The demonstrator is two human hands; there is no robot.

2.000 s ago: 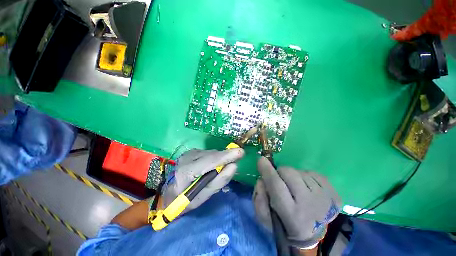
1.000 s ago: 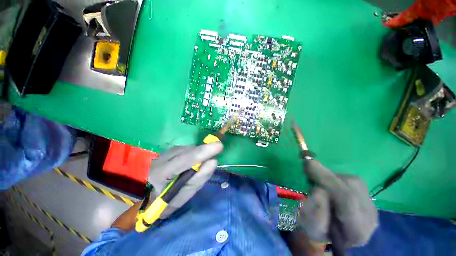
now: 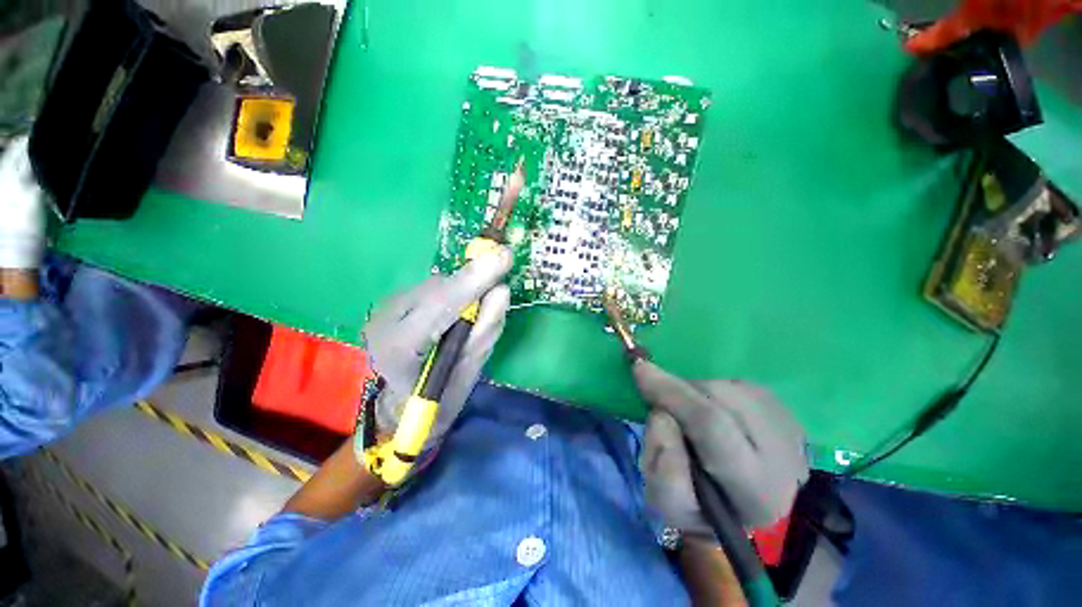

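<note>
The green circuit board (image 3: pixel 575 202) lies on the green mat, with dense silver joints and white connectors along its far edge. My gloved left hand (image 3: pixel 437 326) holds the yellow soldering iron (image 3: pixel 415 429); its tip is over the left half of the board. My gloved right hand (image 3: pixel 726 457) holds the dark soldering iron (image 3: pixel 726 522); its tip is at the board's near edge, right of the middle. A thin strand of solder wire (image 3: pixel 543 305) runs from my left hand towards the dark iron's tip. Whether the tips touch the board cannot be told.
A black bin (image 3: pixel 113 113) and an iron stand with a yellow sponge (image 3: pixel 263 128) stand on a metal plate (image 3: pixel 208 166) at far left. The right iron stand (image 3: pixel 979 279) and black fume nozzle (image 3: pixel 967 89) are at right. A red tray (image 3: pixel 306 385) is below the table edge. Another person's blue sleeve (image 3: pixel 89 356) is at left.
The dark iron moved off the board to the right, then back to its near edge. The yellow iron's tip has moved up and left across the board. A neighbour's gloved hand has appeared at far left.
</note>
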